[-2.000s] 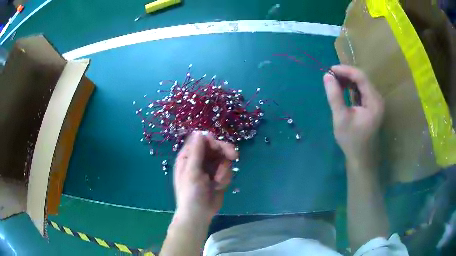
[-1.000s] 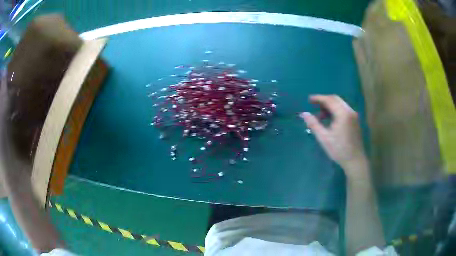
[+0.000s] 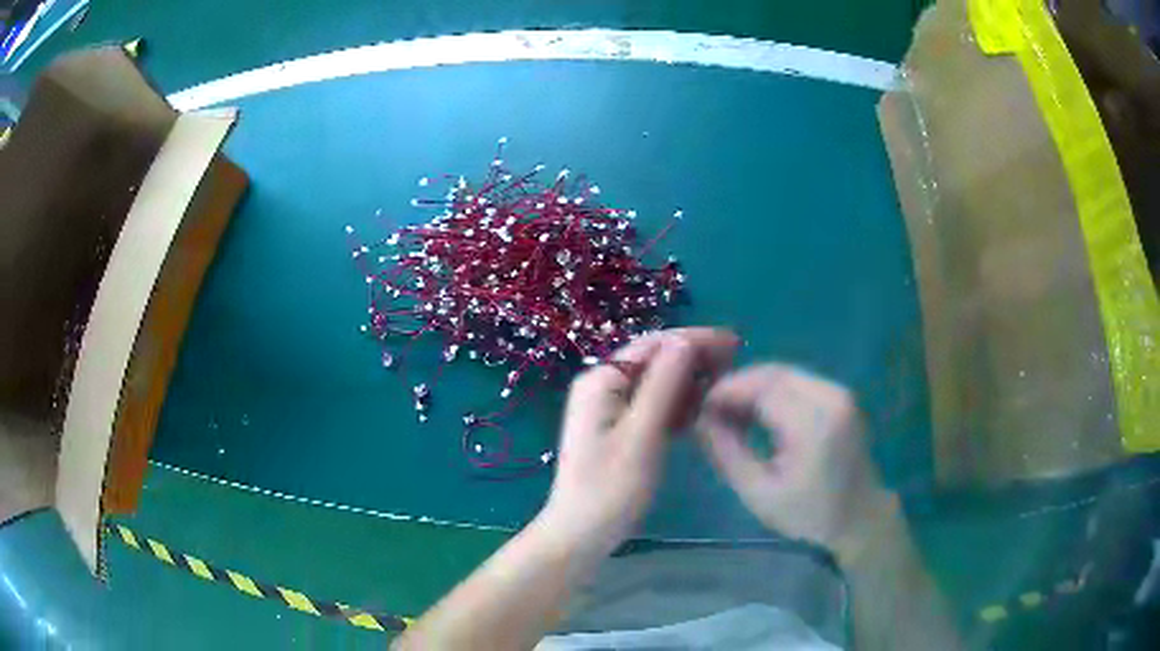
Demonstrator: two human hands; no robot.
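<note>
A tangled pile of dark red wire leads (image 3: 528,267) with small silver-white end pieces lies on the green mat. One lead is curled into a ring (image 3: 486,445) at the pile's near side. My left hand (image 3: 630,420) is at the pile's near right edge, fingers bent together. My right hand (image 3: 789,445) is just right of it, thumb and fingertips close together near the left fingertips. Both hands are slightly blurred, and whether a lead is between the fingers cannot be made out.
An open cardboard box (image 3: 146,280) stands at the left, its flap towards the mat. Another cardboard box (image 3: 999,267) with yellow tape (image 3: 1097,204) stands at the right. A white strip (image 3: 547,46) crosses the far side. Hazard tape (image 3: 242,582) lies at the near left.
My left hand went from the pile to the left box and is now back at the pile's near right. My right hand has moved left and nearer to me, beside it.
</note>
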